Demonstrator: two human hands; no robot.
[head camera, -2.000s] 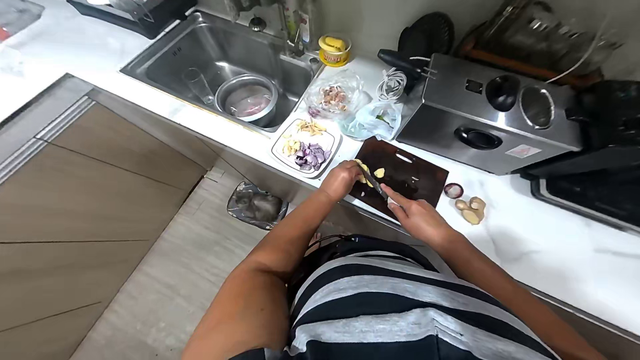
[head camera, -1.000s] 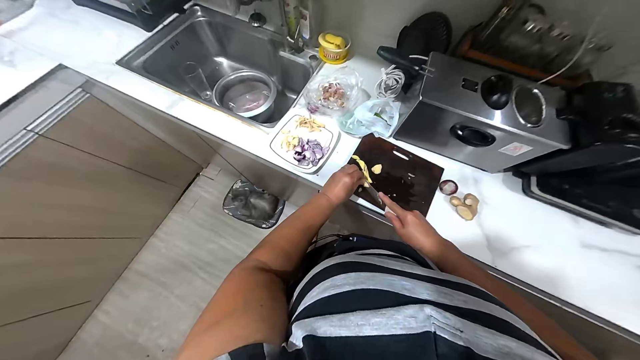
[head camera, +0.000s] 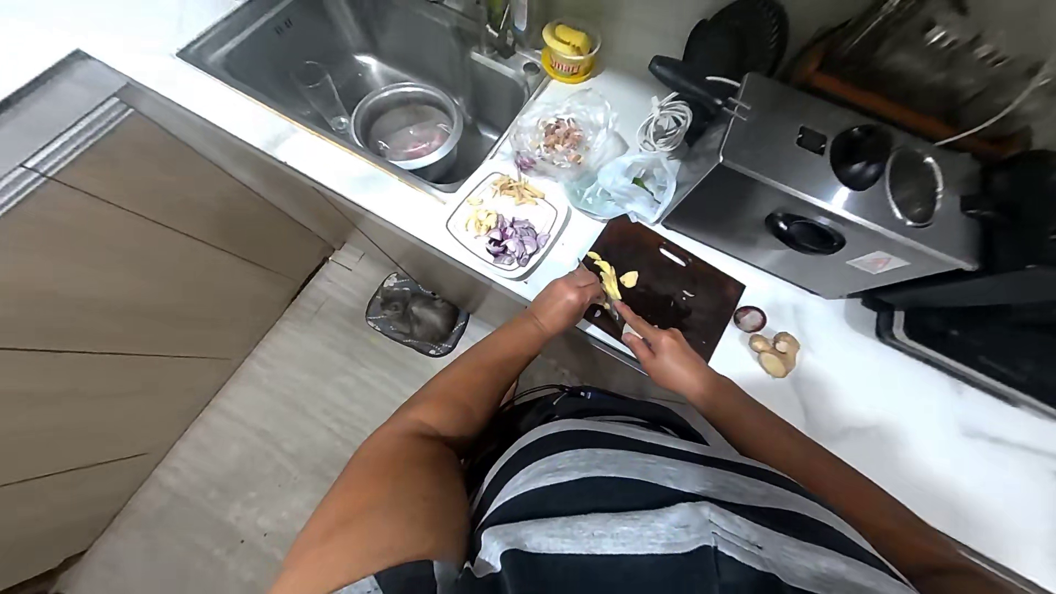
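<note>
My right hand (head camera: 667, 351) grips a knife (head camera: 615, 310) over the dark cutting board (head camera: 693, 297), its index finger laid along the knife. At the board's left edge, my left hand (head camera: 569, 299) is closed by the blade, its fingertips at the sliced ginger (head camera: 608, 279); what it pinches is hidden. One more ginger slice (head camera: 629, 279) lies apart on the board. Left of the board, a white square plate (head camera: 551, 221) bears chopped purple onion (head camera: 516, 241), pale yellow slices (head camera: 481, 221) and thin strips (head camera: 518, 190). Unpeeled ginger (head camera: 775, 355) and a cut red onion (head camera: 749, 319) lie right of the board.
Behind the plate are a plastic bag with peelings (head camera: 561, 140) and a bluish plastic bag (head camera: 639, 186). A steel appliance (head camera: 825, 190) stands behind the board. The sink (head camera: 396, 41) holds a metal pot (head camera: 450, 153) and a glass. A yellow tub (head camera: 569, 54) stands beside the tap.
More yellow slices lie in a row beside my left hand than two seconds ago. Both hands have stayed at the board's left part, the knife still in my right hand.
</note>
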